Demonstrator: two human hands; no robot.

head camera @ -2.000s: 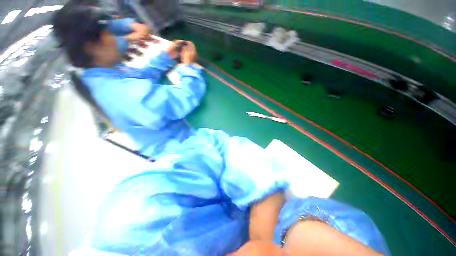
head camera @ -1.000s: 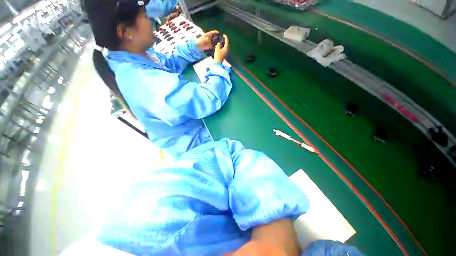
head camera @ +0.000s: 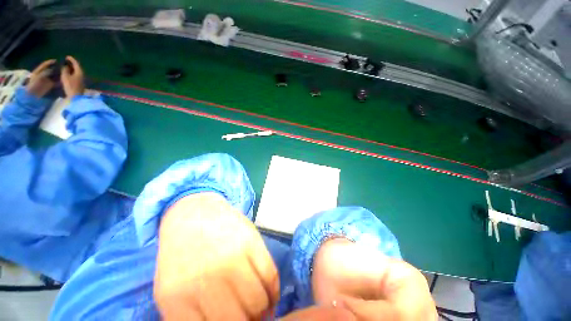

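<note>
My left hand (head camera: 213, 260), bare with a blue elastic cuff, is low in the view left of centre, its fingers bent down. My right hand (head camera: 372, 282) is beside it at the lower right, fingers curled inward. The bottom edge cuts off both hands' fingertips. A reddish-brown shape (head camera: 316, 313) shows between them at the bottom edge; I cannot tell whether it is a finger or a held thing. The white paper pad (head camera: 300, 193) lies on the green bench just beyond my wrists.
A thin white pen-like stick (head camera: 247, 135) lies near the red lines. Several black units (head camera: 282, 79) sit on the dark green conveyor. A rail (head camera: 263, 45) runs beyond. A white pronged fixture (head camera: 514, 219) lies at right. Neighbours' blue sleeves (head camera: 94, 141) show on both sides.
The view has swung right and down. The neighbour has shifted to the left edge, and the pronged fixture has appeared at right. Both my hands now show more fully.
</note>
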